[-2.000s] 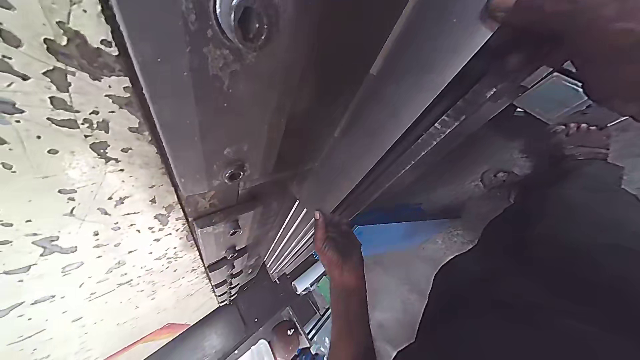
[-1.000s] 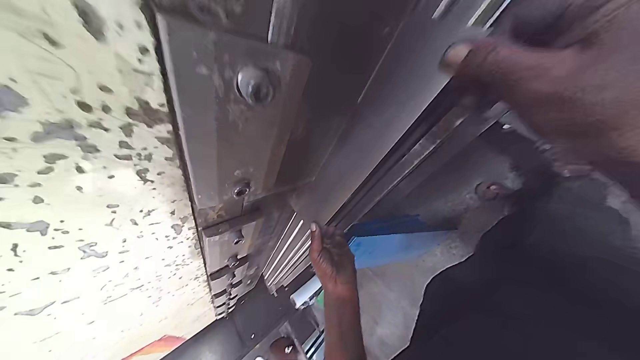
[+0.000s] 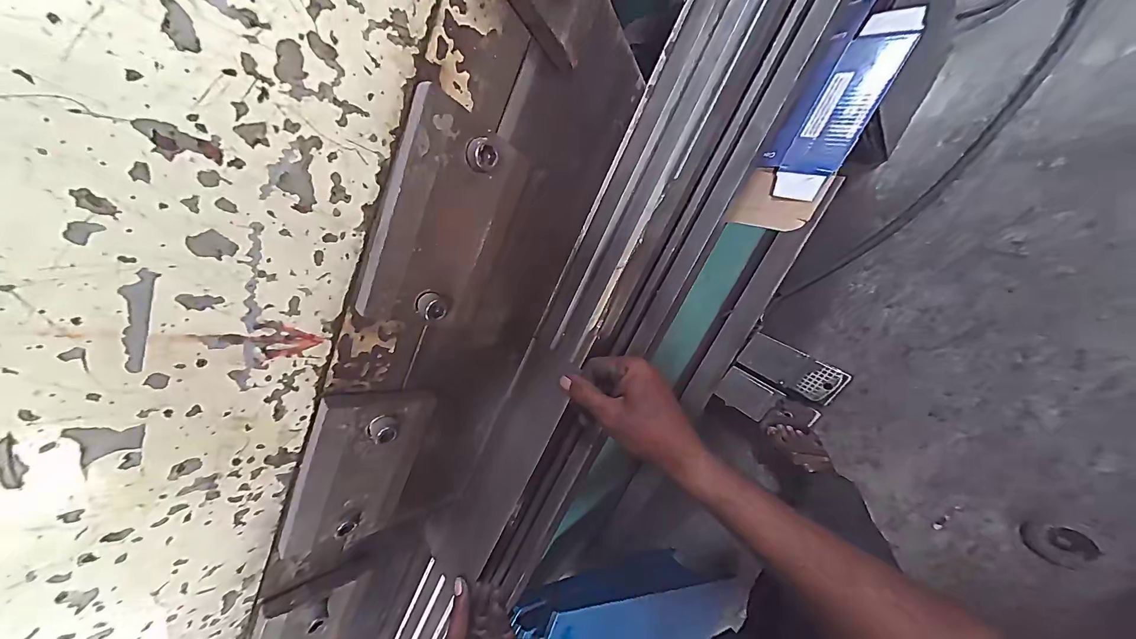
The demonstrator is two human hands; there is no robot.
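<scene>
My right hand (image 3: pixel 626 399) grips the edge of a long grey metal strip (image 3: pixel 510 444), with its thumb on the upper face and its fingers curled at the edge. The strip lies slantwise along the bed of a press brake, beside its bolted upper clamps (image 3: pixel 382 430). At the bottom edge, my left hand (image 3: pixel 479 612) is partly cut off, its thumb up against the strip's lower part; its fingers are mostly out of sight. Parallel metal rails (image 3: pixel 657 222) run up from beside my right hand.
A blue and white box (image 3: pixel 839 106) lies on brown cardboard (image 3: pixel 768 204) at the machine's edge. On the floor are a foot pedal (image 3: pixel 799 368), a bare foot (image 3: pixel 799 448), a dark cable (image 3: pixel 958 177) and a round metal piece (image 3: pixel 1061 541). A blue object (image 3: pixel 648 608) is at the bottom.
The view has swung considerably toward the box and the floor. My right hand, at the upper right before, is now much closer to my left hand on the strip.
</scene>
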